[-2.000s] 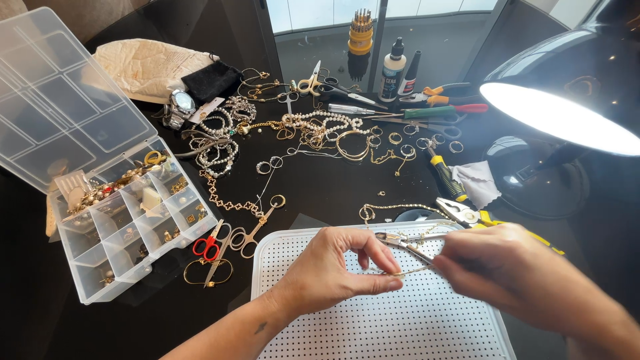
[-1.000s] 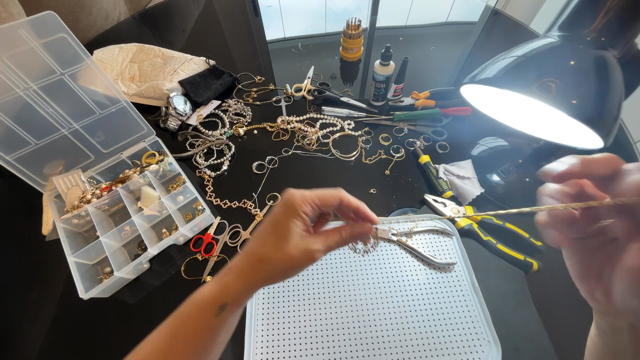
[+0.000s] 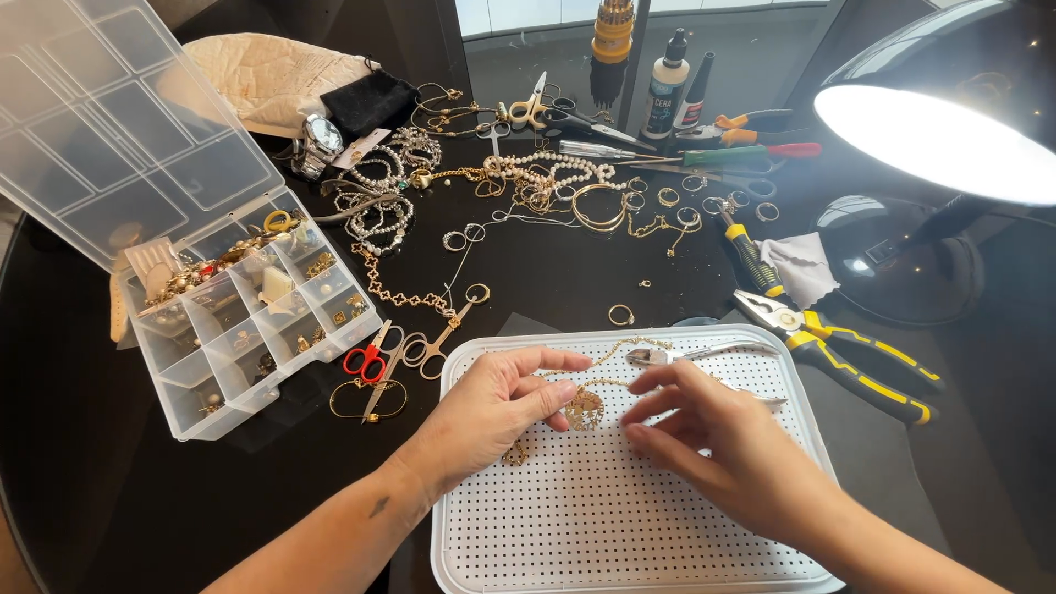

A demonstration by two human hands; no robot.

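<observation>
Over a white perforated plastic tray point(image 3: 635, 528), my left hand point(image 3: 511, 400) touches a round gold openwork pendant point(image 3: 585, 409) at its left edge; whether the fingers grip it is hard to tell. A gold chain point(image 3: 610, 382) runs from the pendant area across the tray's upper part. My right hand point(image 3: 701, 429) is just right of the pendant, fingers apart and holding nothing visible. Behind its fingers lie small metal pliers or cutters point(image 3: 652, 356), partly hidden by that hand.
An open clear compartment box point(image 3: 272, 330) with jewellery parts stands left. Red-handled scissors point(image 3: 367, 359) lie beside it. Pearl strands point(image 3: 569, 167) and rings lie beyond the tray. Yellow-black combination pliers point(image 3: 841, 355) lie right, under a lit desk lamp point(image 3: 940, 140). Two bottles point(image 3: 665, 87) stand behind.
My right hand, which held a gold strand up at the right a second ago, has come back over the tray. The round pendant now shows between my hands.
</observation>
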